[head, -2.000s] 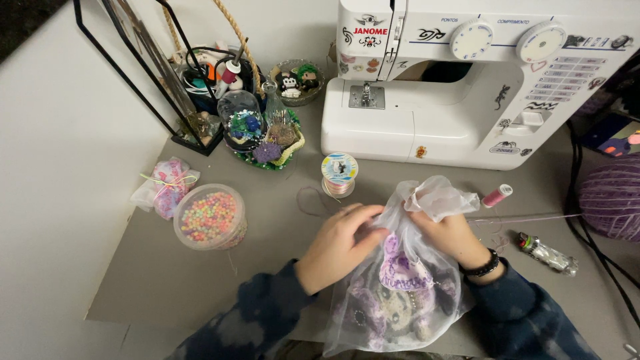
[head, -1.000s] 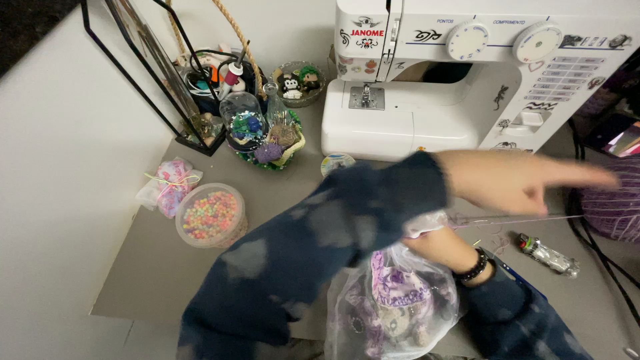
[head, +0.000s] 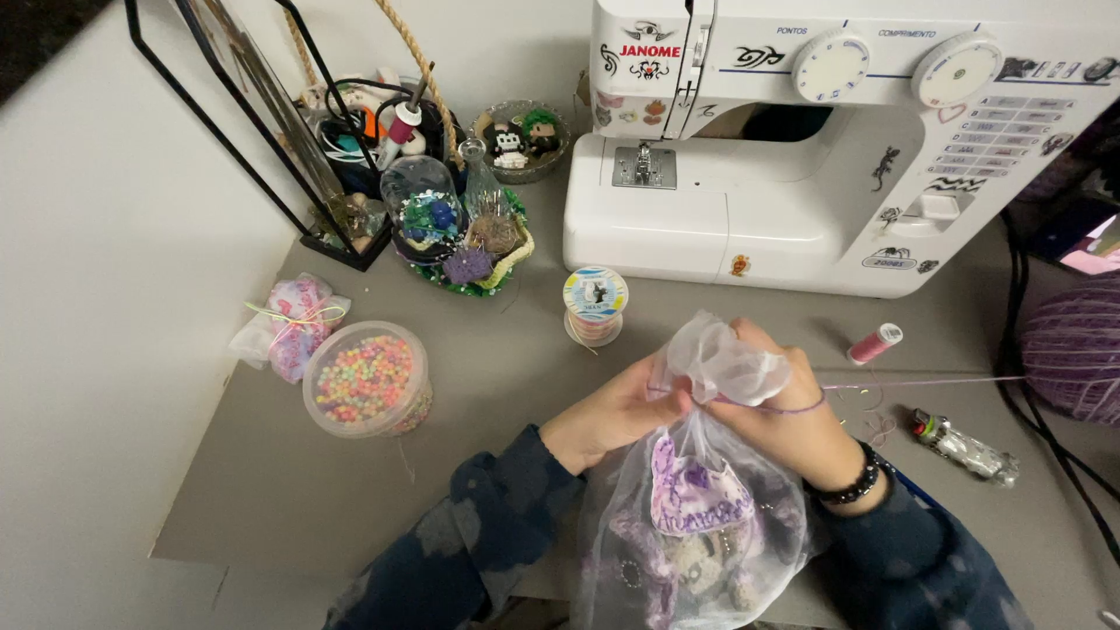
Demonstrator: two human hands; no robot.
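A sheer white organza bag point(head: 604, 525) hangs at the near desk edge, with a crocheted purple and beige figure point(head: 696, 560) and a pink and purple tag bearing writing point(head: 700, 499) seen at it. My left hand point(head: 617, 411) pinches the bag's gathered neck from the left. My right hand point(head: 787, 420) grips the same neck from the right, its fingers partly behind the fabric. Purple yarn point(head: 919, 381) runs from the yarn ball point(head: 1072, 350) at right to the neck, passing over my right hand.
A white sewing machine point(head: 726, 219) stands behind the bag. Around it are a thread spool point(head: 595, 306), a pink spool point(head: 875, 343), a lighter point(head: 962, 446), a tub of beads point(head: 367, 381), a small tied bag point(head: 302, 324), a pincushion basket point(head: 468, 262) and black cables point(head: 1041, 420).
My left hand reached across to the yarn ball a second ago and is back at the bag's neck. Purple yarn now lies across the neck and my right hand.
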